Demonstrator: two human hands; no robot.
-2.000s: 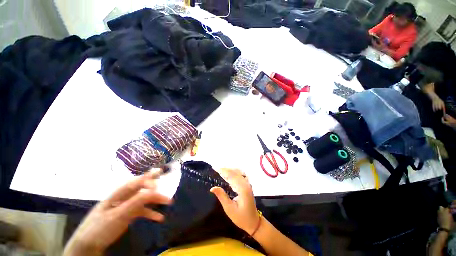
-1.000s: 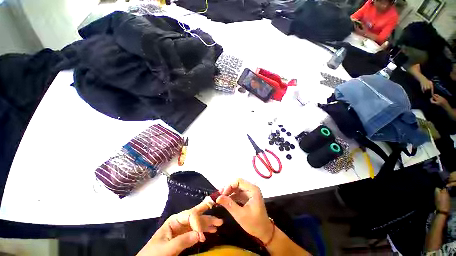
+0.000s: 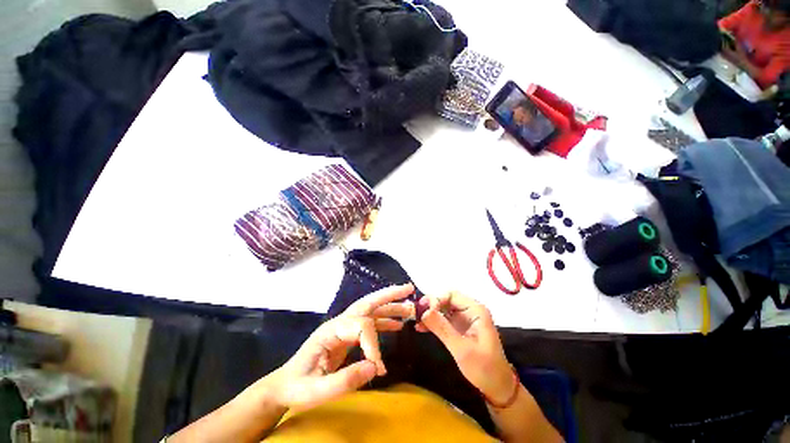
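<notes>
A black garment (image 3: 362, 274) with a glinting, bumpy strip along its cuff edge lies at the table's front edge and hangs down behind my hands. My right hand (image 3: 468, 337) pinches the cuff edge between thumb and finger, beside a small dark red spot. My left hand (image 3: 339, 350) is just left of it, palm up, its index and middle fingertips close to the same edge and its thumb apart. I cannot tell if the left fingers hold a needle or thread; none is clearly visible.
A striped bundle (image 3: 305, 215), small orange snips (image 3: 371, 220), red-handled scissors (image 3: 514, 264), black buttons (image 3: 549, 227) and thread cones (image 3: 625, 260) lie on the white table (image 3: 173, 199). Behind are a garment pile (image 3: 294, 78), a phone (image 3: 523, 118) and a denim item (image 3: 745, 199). A person sits far right.
The view has shifted. My left hand has come from apart at the left to close beside my right hand, which stays on the cuff edge. More of the garment is now below the table edge.
</notes>
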